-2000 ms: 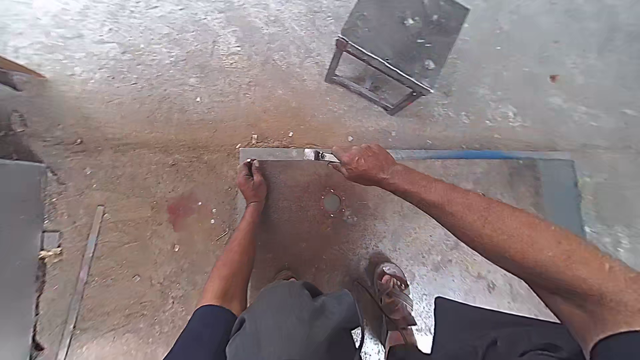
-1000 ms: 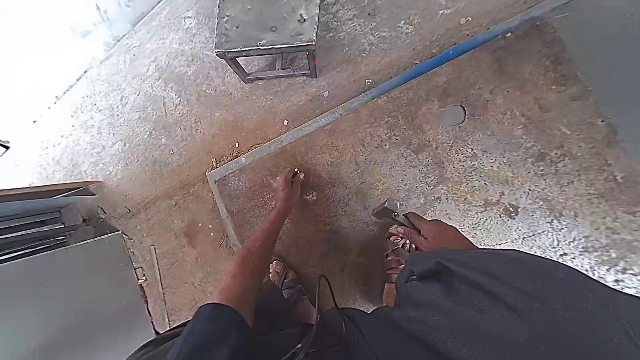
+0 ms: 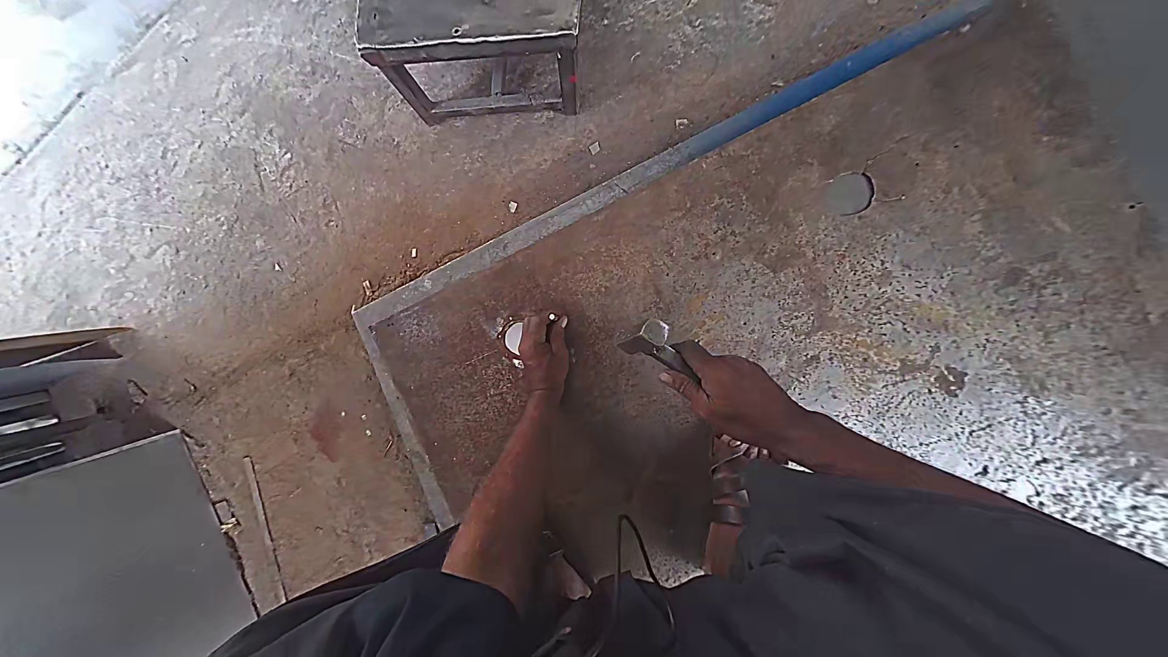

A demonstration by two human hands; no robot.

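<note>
My left hand (image 3: pixel 546 360) is low over a rust-brown panel (image 3: pixel 776 237), its fingers closed on a small dark thing with a pale tip (image 3: pixel 552 318), too small to name. Just left of these fingers is a white round spot (image 3: pixel 514 338), partly hidden by them. My right hand (image 3: pixel 735 388) grips the dark handle of a hand tool with a metal head (image 3: pixel 650 340), possibly a hammer. The head points up and left, apart from my left hand. A grey and blue metal strip (image 3: pixel 566 212) runs along the panel's far edge.
A metal stool (image 3: pixel 470 27) stands beyond the strip. A round hole (image 3: pixel 850 193) shows in the panel at right. Grey sheet (image 3: pixel 119 547), stacked metal pieces (image 3: pixel 32 424) and a thin strip (image 3: pixel 265 529) are at left. My sandalled foot (image 3: pixel 730 493) is below my right hand.
Both hands have left the far strip, where they were two seconds ago. Since one second ago the tool in my right hand has come nearer my left hand. The view has turned.
</note>
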